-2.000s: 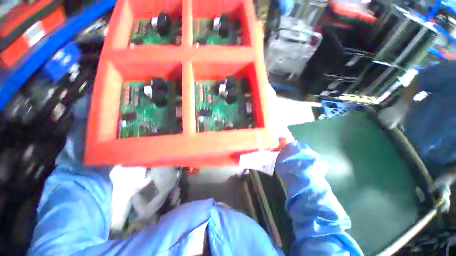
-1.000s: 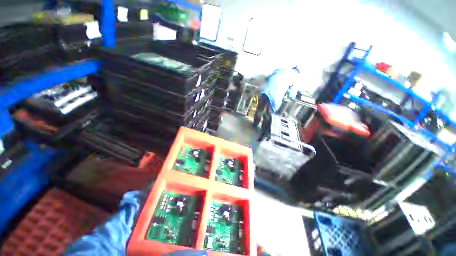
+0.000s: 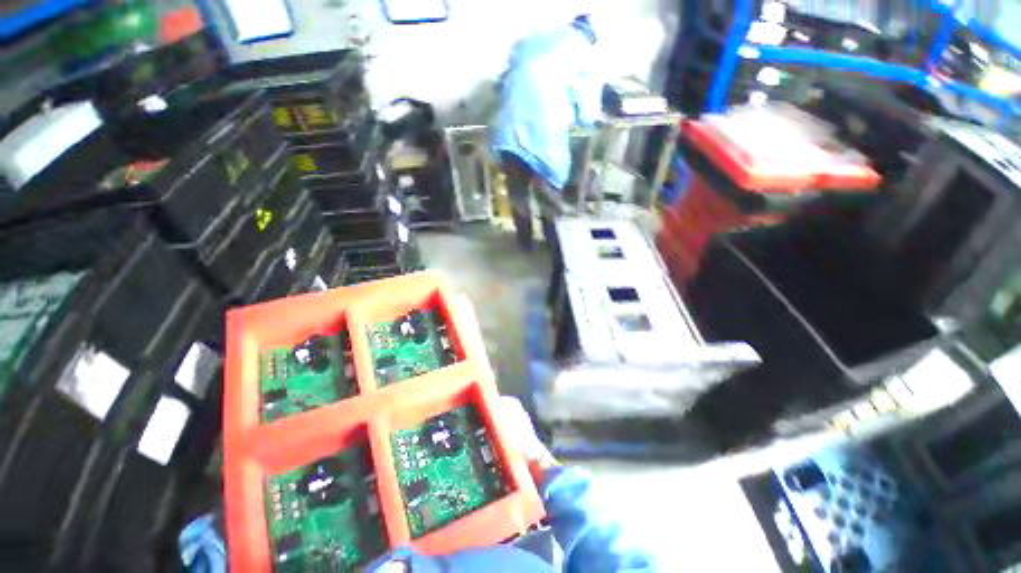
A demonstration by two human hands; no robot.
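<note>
A red-orange foam tray (image 3: 375,403) is held in front of me, slightly tilted. Each of its four pockets holds a green circuit board with black parts; one is the lower-right board (image 3: 446,468). My right hand (image 3: 524,431), in a white glove, grips the tray's right edge; its fingers are partly hidden. A bit of blue sleeve shows at the tray's lower-left edge, but my left hand itself does not show.
Stacked black totes (image 3: 224,202) with white labels stand at the left. A person in a blue smock (image 3: 543,101) stands ahead, beyond a grey floor aisle (image 3: 476,263). A silver-framed cart (image 3: 627,291), a red bin (image 3: 717,179) and black panels are at the right. A blue crate (image 3: 840,504) is lower right.
The view has swung left to right, bringing the aisle and the person nearer the middle. The tray sits further left in view, and my right glove now shows at its edge.
</note>
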